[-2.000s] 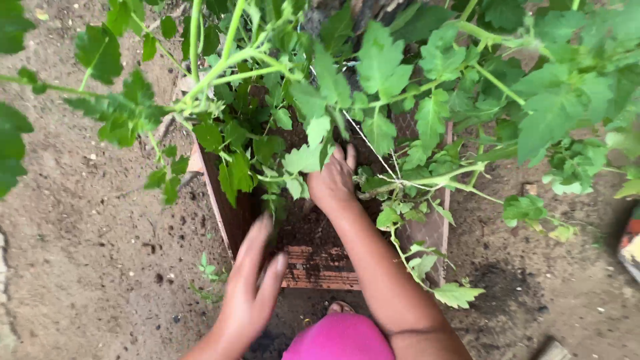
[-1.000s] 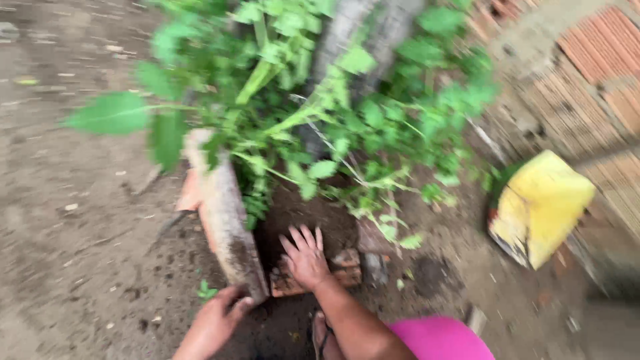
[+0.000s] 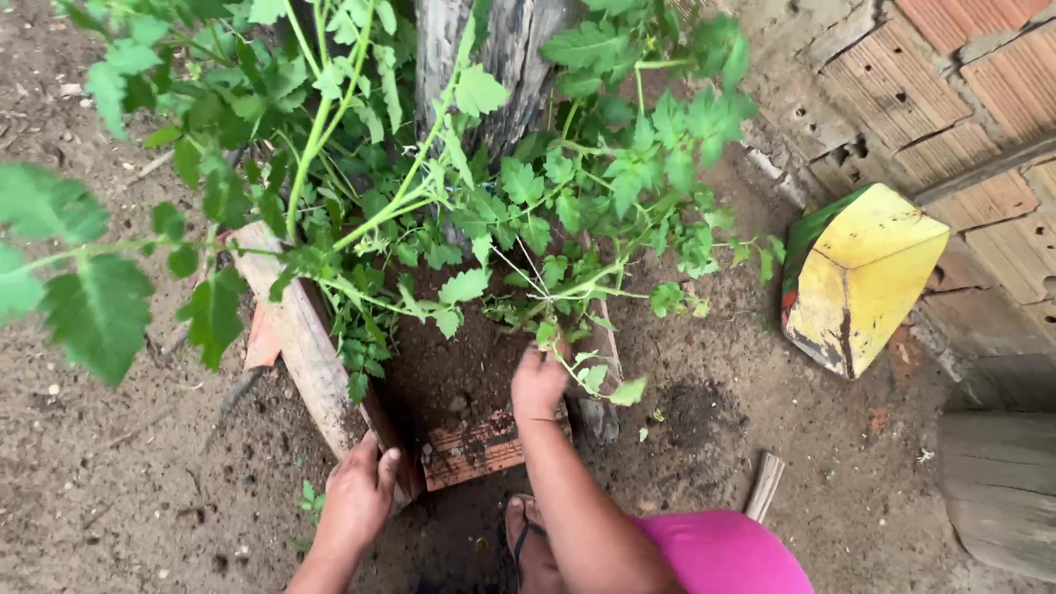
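My left hand [image 3: 360, 478] rests on the near end of a wooden board [image 3: 309, 355] that edges the left side of a soil bed [image 3: 450, 371]. Fingers and thumb lie over the board's edge. My right hand [image 3: 539, 384] is over the bed's right side, its fingertips partly hidden by a drooping leafy stem; whether it holds anything cannot be told. A ribbed clay brick [image 3: 474, 450], strewn with soil, closes the near end. Tomato plants [image 3: 396, 206] lean over the bed, with thin string [image 3: 528, 276] around a stem.
A weathered wooden post [image 3: 499, 74] rises behind the bed. To the right are a cut yellow container [image 3: 866, 272], a brick wall [image 3: 899, 82] and a wooden stump [image 3: 1002, 487]. A short stick [image 3: 765, 487] lies near my knee. My sandalled foot [image 3: 528, 536] is below the brick.
My right hand has moved from the soil near the brick to the bed's right side. My left hand, raised in the oldest frame, is now on the board. The view has shifted.
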